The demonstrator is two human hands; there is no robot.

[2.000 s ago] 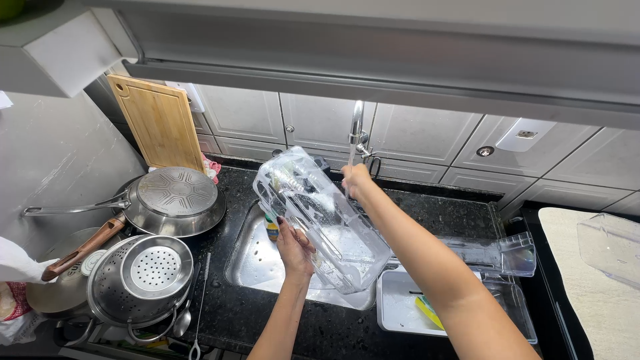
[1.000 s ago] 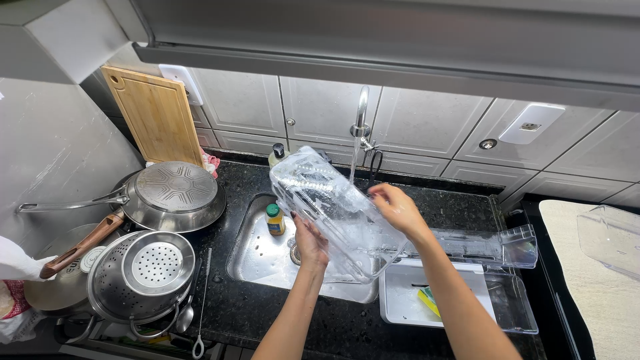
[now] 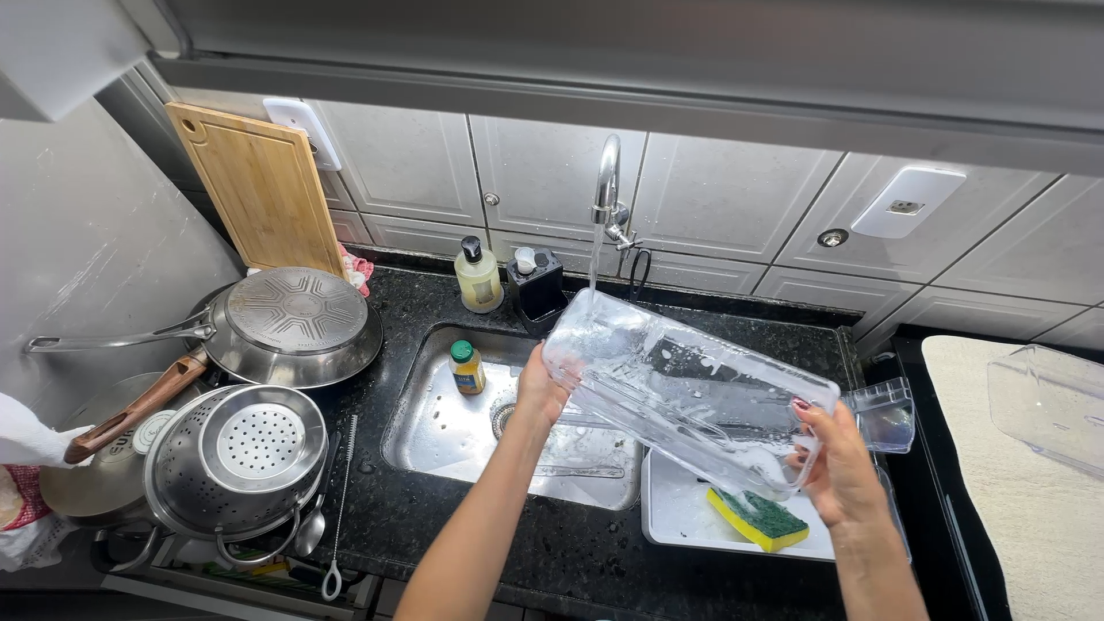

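Note:
A clear plastic bin [image 3: 681,371], wet and streaked with suds, is held between my two hands over the sink and the counter to its right. My left hand [image 3: 548,384] grips its left end, and my right hand [image 3: 824,457] grips its right end. Water from the chrome faucet [image 3: 607,181] falls on the bin's upper left corner. Below, in the steel sink [image 3: 423,431], stands a small bottle with a green cap [image 3: 467,366]. A yellow and green sponge [image 3: 759,517] lies on a white tray [image 3: 681,509], partly beneath the bin.
Left of the sink are an upturned frying pan [image 3: 297,315], steel colanders [image 3: 233,466] and a bamboo cutting board [image 3: 259,185]. A soap bottle [image 3: 479,280] and a black dispenser [image 3: 536,289] stand behind the sink. Another clear bin [image 3: 1052,405] rests far right.
The bin has turned from steeply slanted to more level and shifted right. My right hand has moved from the bin's upper side to its right end; two seconds ago it was near the faucet.

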